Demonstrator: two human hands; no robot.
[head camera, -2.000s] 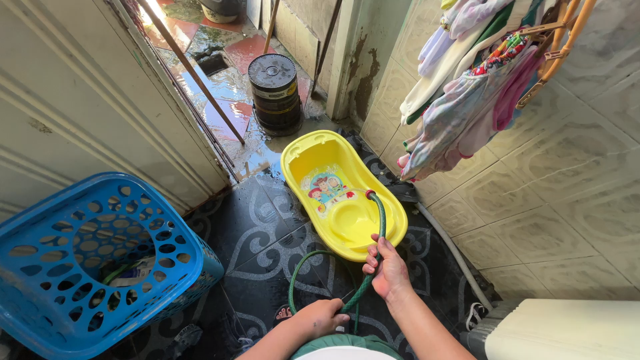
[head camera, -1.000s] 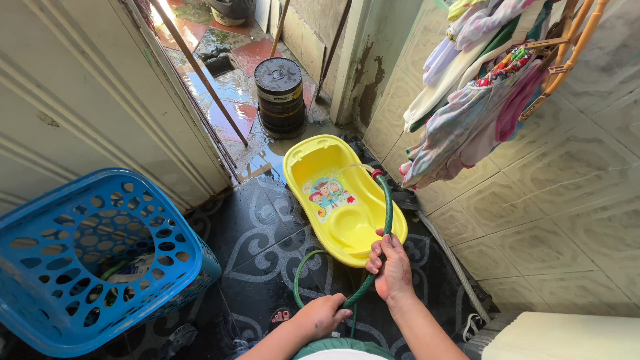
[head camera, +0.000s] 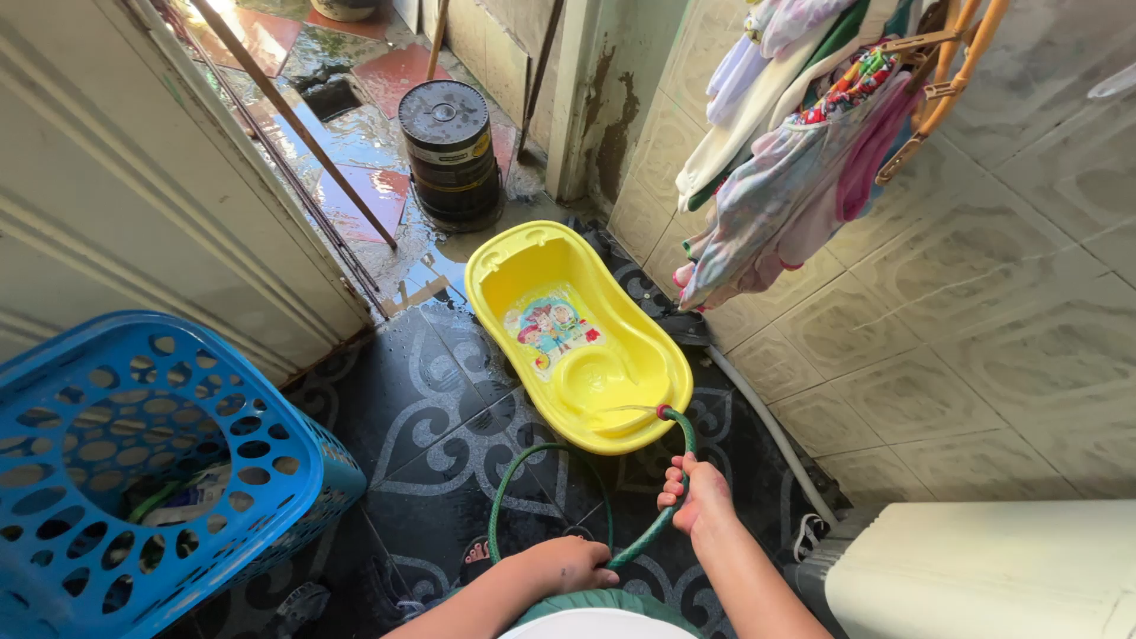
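A green garden hose (head camera: 650, 532) with a red end runs through both of my hands. My right hand (head camera: 697, 491) grips it a little below the red end, which lies over the near right rim of a yellow plastic baby bathtub (head camera: 589, 306). A thin stream of water leaves the hose and falls into the tub, whose floor bears a printed cartoon picture. Close to my waist, my left hand (head camera: 581, 565) is closed around a lower stretch of the hose. Beyond my hands, a loop of hose hangs over the dark patterned floor.
A blue plastic laundry basket (head camera: 312, 444) with some items inside stands at left. Behind the tub is a lidded black bucket (head camera: 451, 164) on wet ground. Small clothes (head camera: 754, 209) hang from a rack at upper right. A grey pipe (head camera: 772, 435) runs along the tiled wall.
My right hand has tilted the hose end down toward the near right rim of the tub; before, it pointed farther up over the tub. My left hand still holds the hose.
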